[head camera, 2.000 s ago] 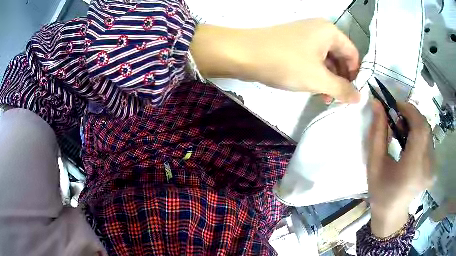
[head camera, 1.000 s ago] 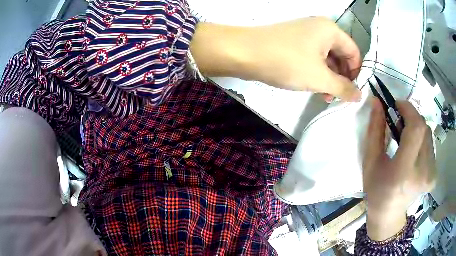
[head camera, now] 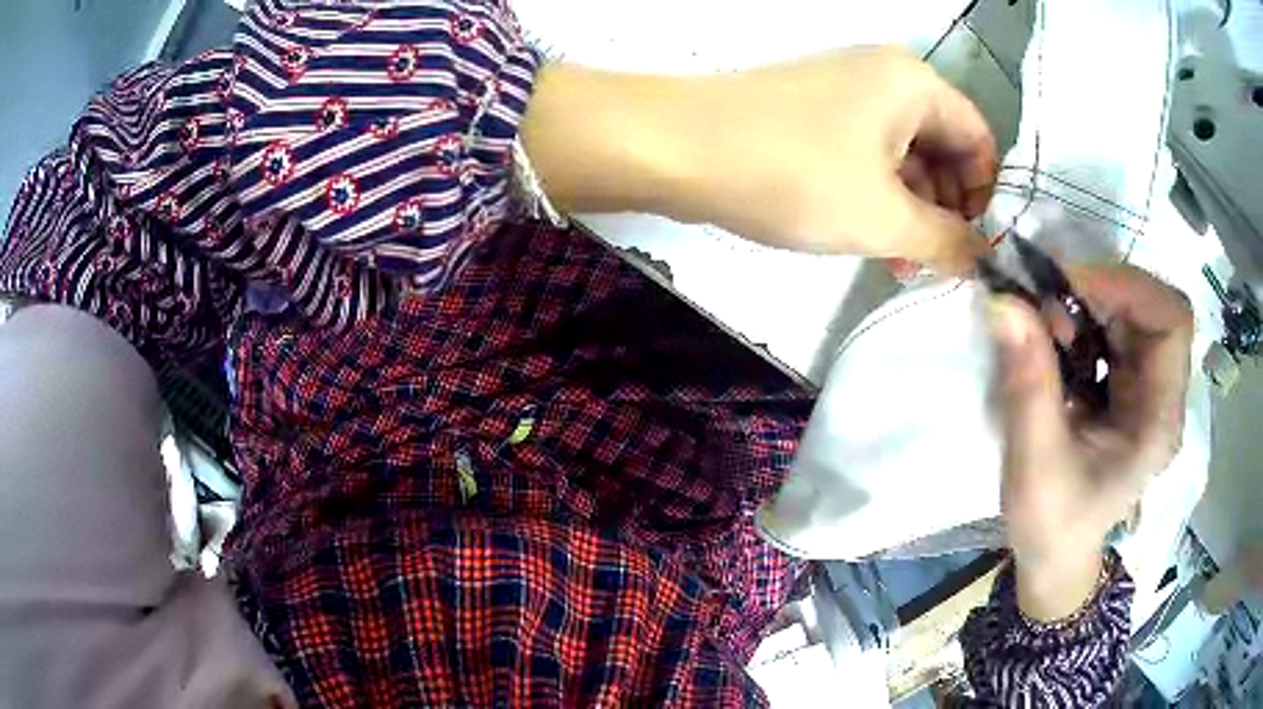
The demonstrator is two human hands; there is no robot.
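The white garment piece (head camera: 900, 429) lies over the table edge at the right, with dark stitched lines near its upper part. My left hand (head camera: 887, 166) comes in from the upper left and pinches the cloth at the seam between thumb and fingers. My right hand (head camera: 1087, 402) holds black thread snips (head camera: 1053, 312). The snips are blurred, and their blades lie close to my left thumb tip at the seam. I cannot tell whether the blades are open.
The white machine table (head camera: 720, 284) lies under my left forearm. A pale grey machine part with holes (head camera: 1219, 104) is at the upper right. A checked apron (head camera: 471, 596) covers my lap. Another person's grey-clothed part (head camera: 76, 513) is at the left.
My right hand has tilted, and the snips have moved down and left from the stitched corner to my left thumb tip. My left hand has stayed nearly still.
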